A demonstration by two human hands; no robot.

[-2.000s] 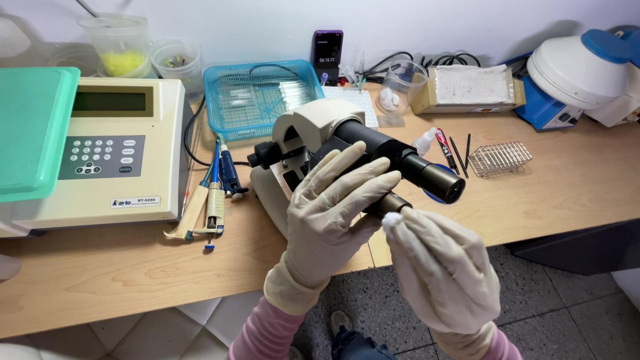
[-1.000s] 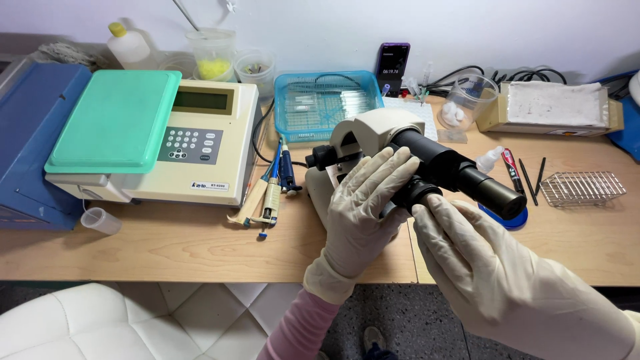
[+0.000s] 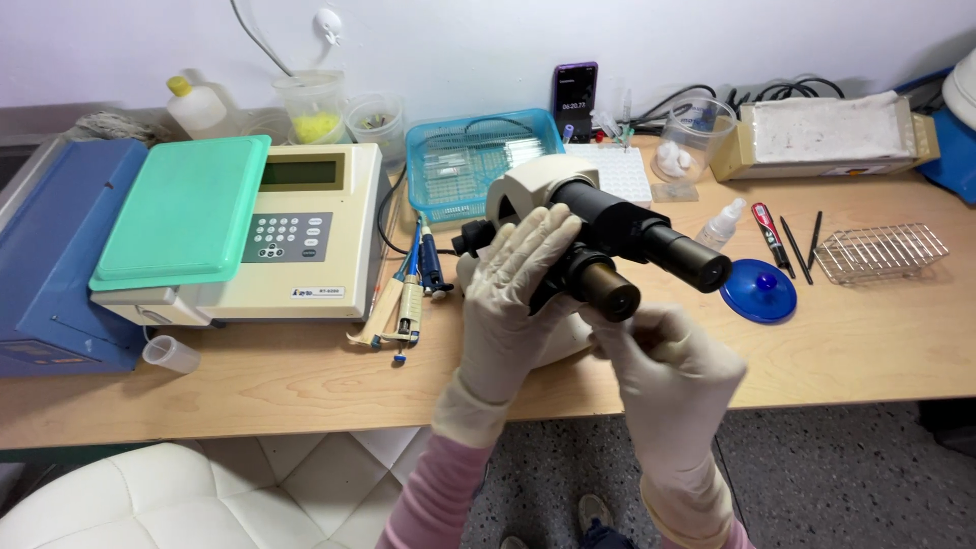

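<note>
A microscope (image 3: 545,174) with a cream body and two black eyepiece tubes stands near the bench's front edge. My left hand (image 3: 515,305), in a pale latex glove, rests flat with its fingers along the left side of the microscope's head, by the left tube. Just below and right of the left eyepiece (image 3: 610,293) is my right hand (image 3: 671,366), also gloved, with its fingers bent; the fingertips are partly hidden, and whether they hold anything cannot be told. The right eyepiece (image 3: 705,267) points toward the right front, untouched.
Left of the microscope lie pipettes (image 3: 410,309) and a cream analyser (image 3: 335,286) bearing a green tray (image 3: 183,210). Behind is a blue basket (image 3: 435,206) of slides. To the right are a dropper bottle (image 3: 720,225), a blue lid (image 3: 755,301), a marker (image 3: 768,229) and a wire rack (image 3: 877,255).
My right hand was at the end of an eyepiece with a white wad, then beside the tubes; it is now lower, under the left eyepiece. The left hand stays against the microscope.
</note>
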